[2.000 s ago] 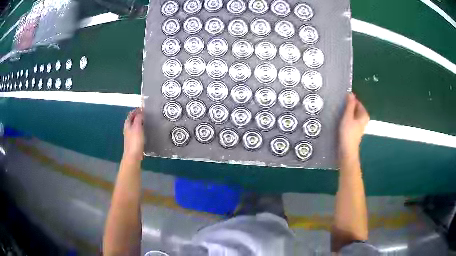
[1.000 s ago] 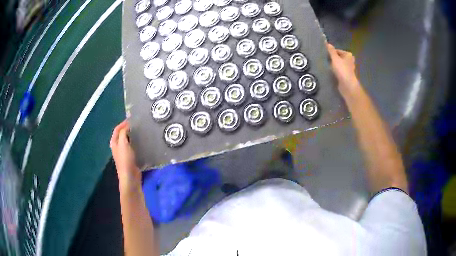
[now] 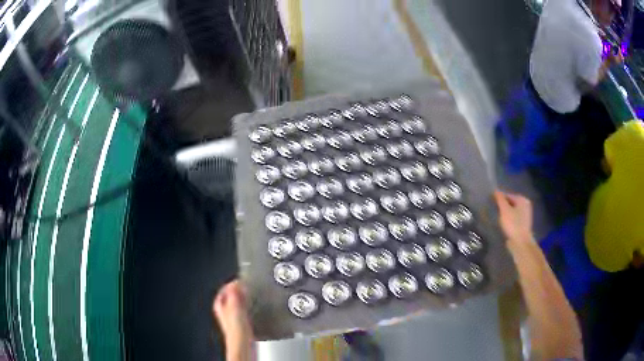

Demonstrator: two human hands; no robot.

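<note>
A flat grey-brown loading board (image 3: 487,282) with pale worn edges is held up in front of me, over the floor. Rows of small round silver-and-black discs, likely speaker drivers (image 3: 380,259), cover it. My left hand (image 3: 231,310) grips the board's left edge near its lower corner. My right hand (image 3: 514,215) grips the right edge, higher up. The fingers under the board are hidden.
The green conveyor belt (image 3: 106,233) with white lines curves along the left. A round dark fan (image 3: 135,60) stands at the upper left, beside a dark mesh frame (image 3: 261,49). At the right are a person in white (image 3: 565,56) and one in yellow (image 3: 621,204).
The view has turned away from the belt, which now lies at the far left. The board has moved with me and now shows whole. Both hands still hold it; the fan and people have come into view.
</note>
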